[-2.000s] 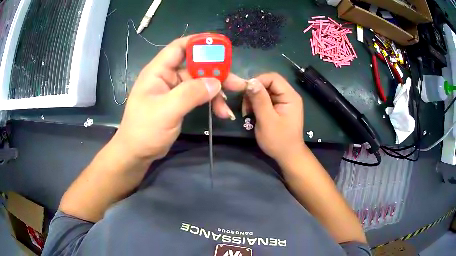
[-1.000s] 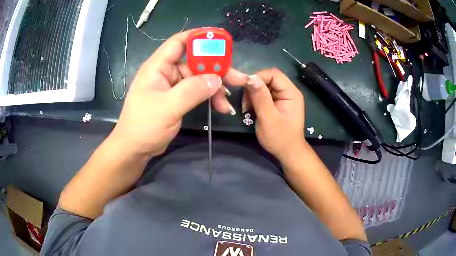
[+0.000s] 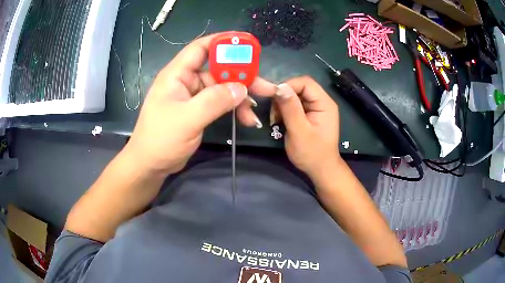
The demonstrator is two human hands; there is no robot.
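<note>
My left hand (image 3: 185, 102) holds a red digital probe thermometer (image 3: 235, 66) upright over the front of the bench, thumb at the base of its head. Its pale blue display and two grey buttons face me, and its thin metal stem points down toward my body. My right hand (image 3: 307, 121) is beside it, thumb and index fingertips pinched together, touching or nearly touching a left fingertip. Whether anything is between the right fingertips cannot be told.
On the green bench (image 3: 183, 66) are a black electric screwdriver (image 3: 376, 110), pink sticks (image 3: 372, 43), a dark parts pile (image 3: 282, 25), red-handled pliers (image 3: 422, 83), white cloth (image 3: 446, 124) and a pen-like tool (image 3: 163, 14). A white tray (image 3: 94, 61) is left; clear trays (image 3: 415, 199) are below right.
Since two seconds ago the thermometer has shifted slightly up, and its display looks a stronger blue than in the oldest frame. Both hands keep nearly the same pose.
</note>
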